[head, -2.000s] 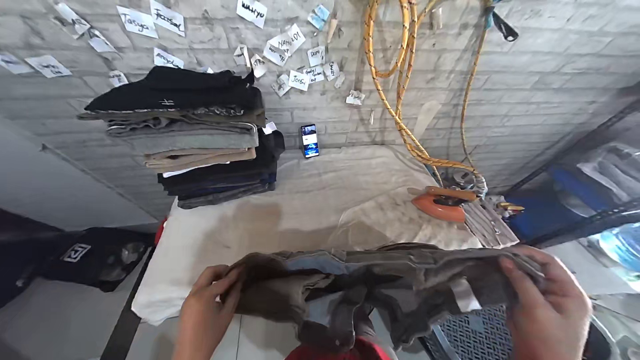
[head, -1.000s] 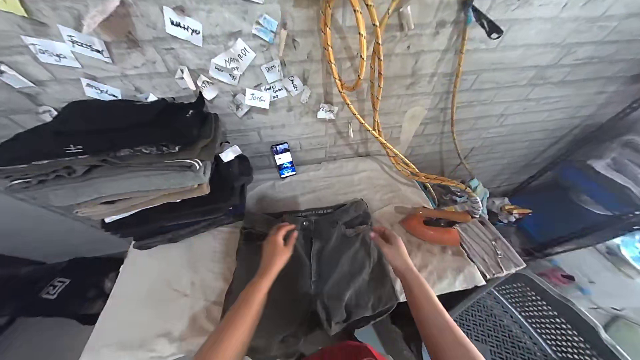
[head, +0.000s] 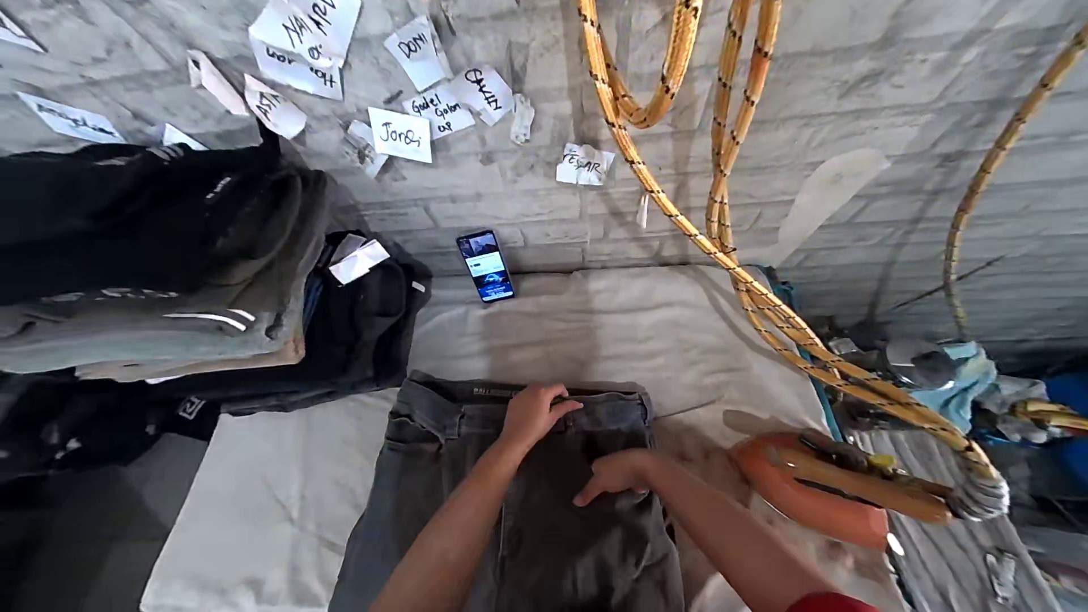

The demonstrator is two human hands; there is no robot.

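A pair of dark grey trousers (head: 561,527) lies spread on the cloth-covered table (head: 280,493), waistband toward the wall. My left hand (head: 537,414) is at the middle of the waistband, thumb and fingers pinching its edge. My right hand (head: 619,474) rests on the trousers below the waistband, on the right side, fingers curled and thumb pointing left; whether it grips the fabric is hidden. To the right of the trousers lies an orange clothes iron (head: 807,493) with a wooden handle, its yellow patterned cord rising from it.
A tall stack of folded dark clothes (head: 170,255) stands at the left. A lit phone (head: 487,266) leans against the brick wall. Handwritten paper slips are stuck to the wall. Loops of yellow cord (head: 663,204) hang down toward the iron. A striped cloth (head: 952,535) lies at the right.
Two seconds ago both hands held the trousers up off the table; now these lie spread on it. Since one second ago my left hand has moved right along the waistband. The view is closer.
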